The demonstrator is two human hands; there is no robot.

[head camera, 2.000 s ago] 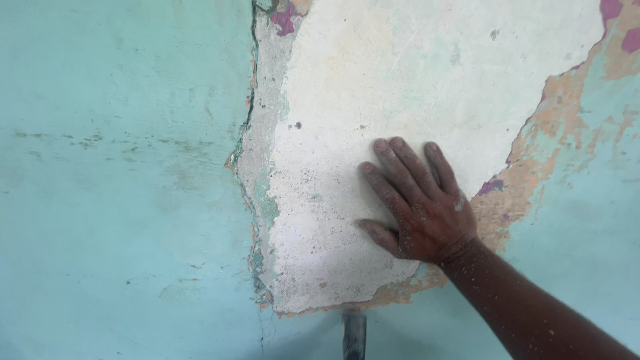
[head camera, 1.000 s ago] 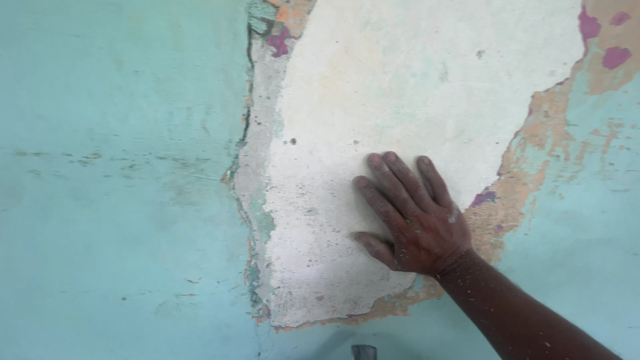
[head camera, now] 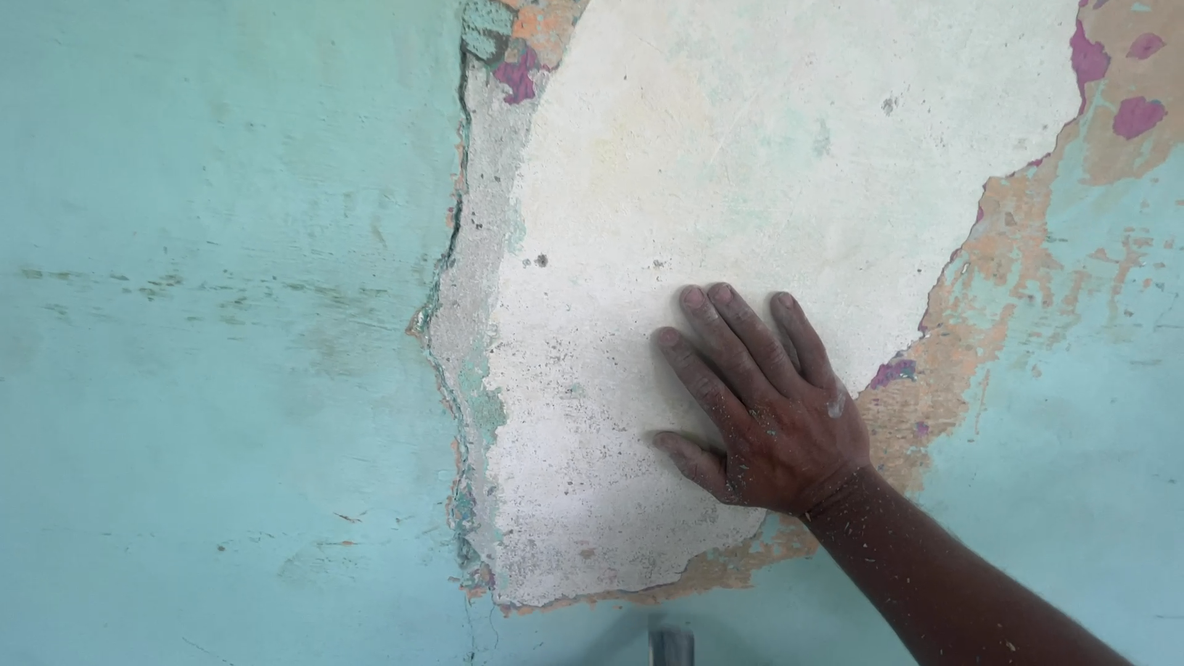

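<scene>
My right hand [head camera: 777, 407] lies palm down on the white bare patch of a wall [head camera: 629, 398], its fingers apart and pointing up and left. Dust and paint specks cover the hand and forearm. At the bottom edge of the view shows the end of a dark, metallic-looking tool [head camera: 672, 646], slightly blurred; what holds it is out of view. My left hand cannot be seen.
Turquoise paint [head camera: 213, 398] surrounds the patch. A jagged, cracked edge [head camera: 453, 231] with grey plaster [head camera: 481, 194] runs down its left side. Orange-tan layers [head camera: 916, 416] and purple flecks [head camera: 1138, 117] border it on the right.
The tool end at the bottom dropped lower in view, then rose slightly. My right hand stays spread on the white patch.
</scene>
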